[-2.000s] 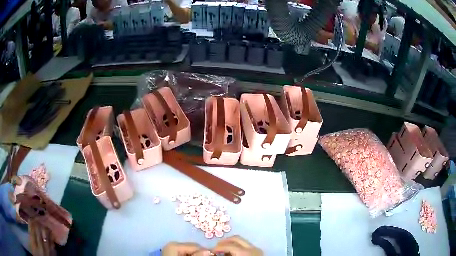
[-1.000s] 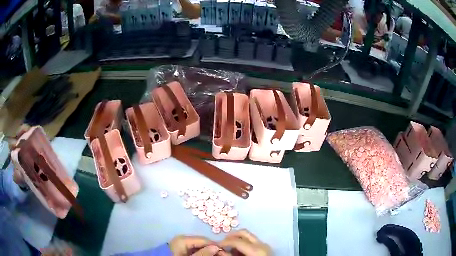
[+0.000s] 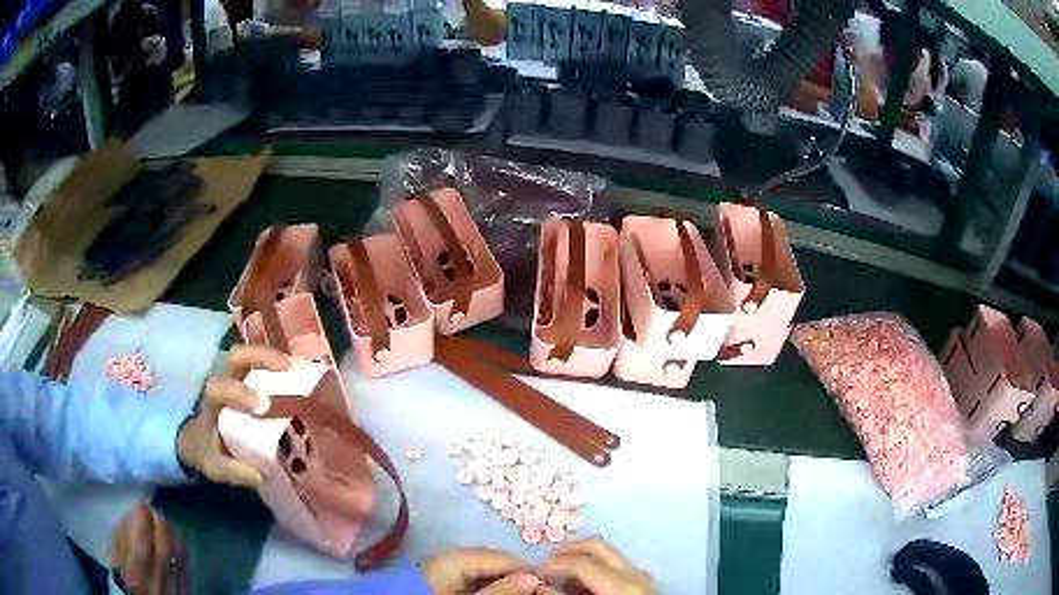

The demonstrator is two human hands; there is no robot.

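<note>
My left hand (image 3: pixel 474 571) and my right hand (image 3: pixel 598 571) are close together at the bottom edge, partly cut off. Their fingertips meet; whatever may be between them is hidden. Just beyond them a loose pile of pale pink fasteners (image 3: pixel 525 486) lies on the white sheet (image 3: pixel 650 500), with one fastener (image 3: pixel 413 452) apart to the left. Behind the pile, loose brown straps (image 3: pixel 528 409) lie at a slant. Left of my hands, a co-worker's hand (image 3: pixel 227 424) holds a tilted pink box (image 3: pixel 319 482) with its brown strap looping out to the right.
Pink boxes (image 3: pixel 577 296) with brown straps stand in a row behind the sheet. A clear bag of fasteners (image 3: pixel 888 401), a small pile (image 3: pixel 1013 525), a black curved object (image 3: pixel 938 570) and more boxes (image 3: pixel 987 370) are at right. Brown paper with dark strips (image 3: pixel 139 221) lies far left.
The co-worker's box has moved right, from the left side to the sheet's left edge beside the standing boxes. The view has shifted. My hands remain together at the bottom edge.
</note>
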